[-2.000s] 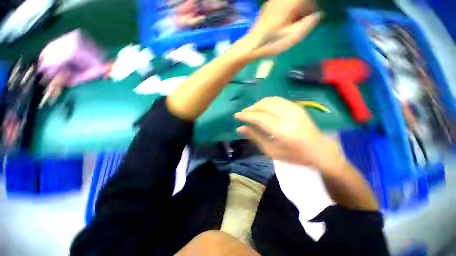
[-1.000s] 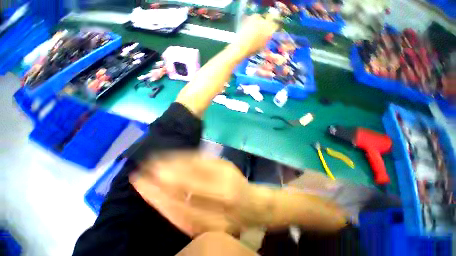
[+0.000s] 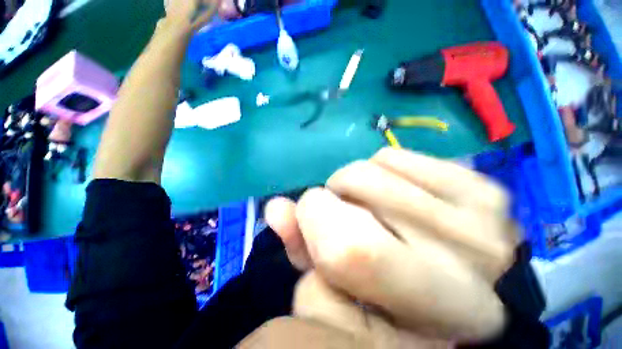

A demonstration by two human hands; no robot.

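Note:
My left hand [image 3: 191,11] is at the top edge, left of centre, partly cut off and blurred, by the near left corner of a blue crate [image 3: 262,28]. What it holds cannot be made out. My right hand [image 3: 409,238] is large and close to the camera at lower right, its fingers curled. Its palm is hidden, and no object shows in it. A white glue bottle [image 3: 287,53] lies against the crate's near side. Yellow-handled side cutters [image 3: 416,123] lie partly behind my right hand. Dark-handled pliers [image 3: 312,102] lie beside a pale strip [image 3: 351,69].
A red heat gun [image 3: 477,75] lies at the right, beside a long blue tray [image 3: 528,102] of parts. White tissues [image 3: 219,112] lie left of centre. A pink box-shaped device [image 3: 76,88] and a black tray [image 3: 35,177] are at the left. A crate of parts [image 3: 232,238] is below the bench edge.
The view has shifted closer over the bench. My left hand has moved leftward in view, from the back of the crate to the top edge. My right hand has moved from low centre-left to lower right.

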